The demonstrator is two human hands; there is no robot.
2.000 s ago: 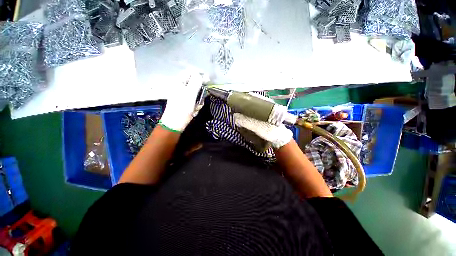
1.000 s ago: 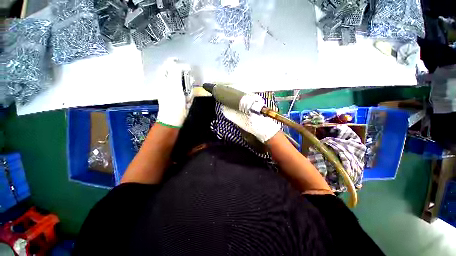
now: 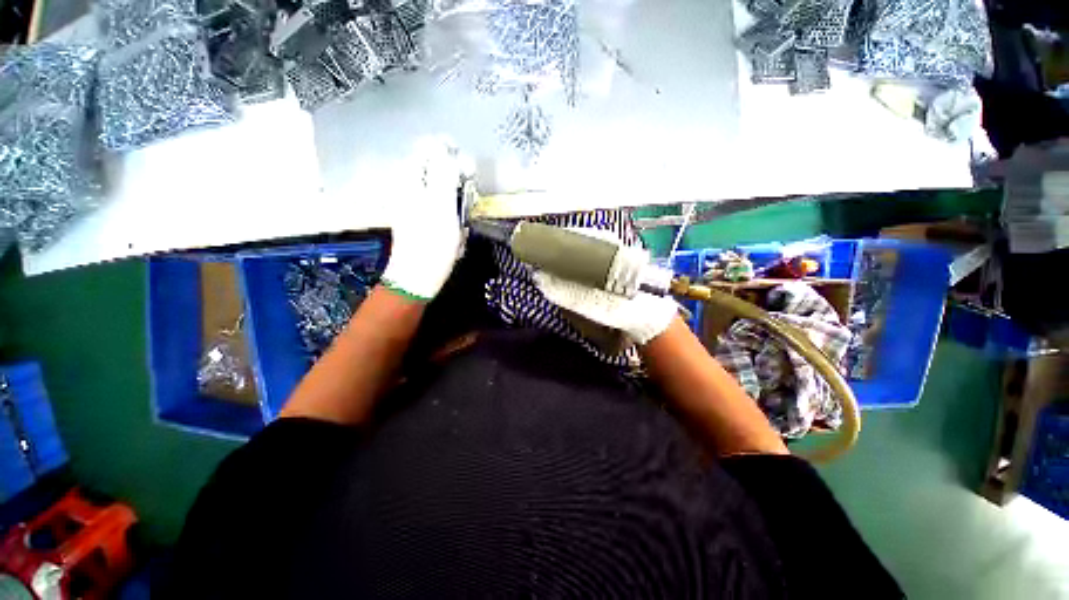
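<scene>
My left hand [image 3: 428, 234], in a white glove with a green cuff edge, holds a small grey metal part [image 3: 468, 197] at the table's front edge. The part is mostly hidden by the glove. My right hand [image 3: 610, 307], gloved, is closed round the olive-green air riveter [image 3: 565, 254]. The riveter's dark nose points left and reaches the part; whether it touches cannot be told. A yellow-brown hose [image 3: 774, 325] curves from its silver end. Loose rivets [image 3: 524, 127] lie on the table beyond my hands.
The white table [image 3: 656, 158] bears rivet bags [image 3: 162, 94] at left and right, and piles of perforated metal parts [image 3: 352, 53]. Blue bins [image 3: 197, 404] stand below; one at right holds a checked cloth [image 3: 788, 352]. A striped cloth [image 3: 528, 302] lies at my lap.
Since one second ago, the riveter has turned and moved slightly right and down, its nose now at the part. My left hand has turned, so less of the part shows.
</scene>
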